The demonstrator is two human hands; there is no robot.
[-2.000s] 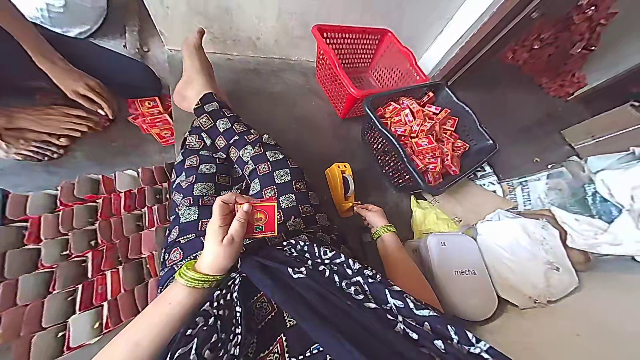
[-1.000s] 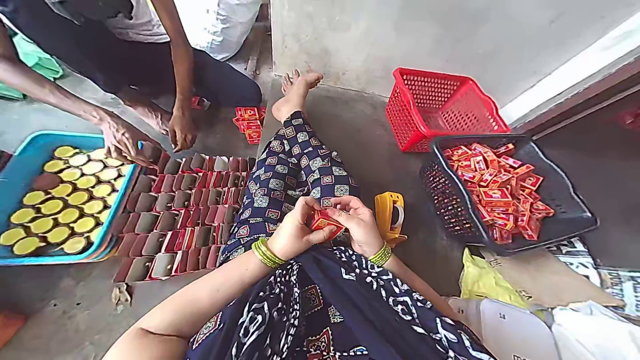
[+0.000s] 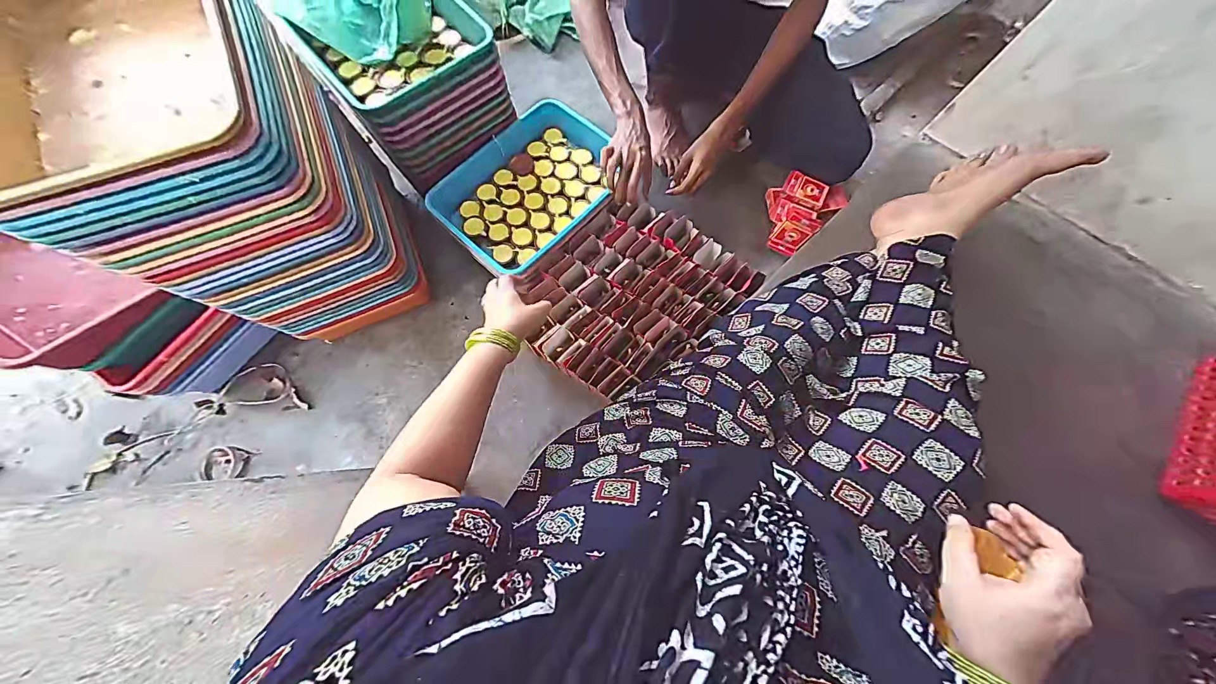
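Note:
My left hand point(image 3: 513, 306) is at the left edge of closely set rows of small red and grey-brown card pieces point(image 3: 636, 294), beside the near corner of a blue plastic tray point(image 3: 439, 204). Its fingertips are partly hidden, so its hold is unclear. The tray holds round yellow-topped pieces point(image 3: 534, 201). At the lower right, my right hand point(image 3: 1016, 589) has curled fingers around or over a yellow object point(image 3: 996, 556), mostly hidden by the hand and clothing; whether it is gripped does not show.
A co-worker's hands point(image 3: 665, 166) are at the far edge of the rows. Red printed packets point(image 3: 803, 211) lie on the floor near my foot. Stacked coloured trays point(image 3: 285, 218) stand left, with another filled stack point(image 3: 427, 104) behind. A red basket point(image 3: 1195, 446) shows at the right edge.
My hands have parted from the small red packet they held together a second ago. The left has moved out to the rows, the right to the yellow object. The view has swung left.

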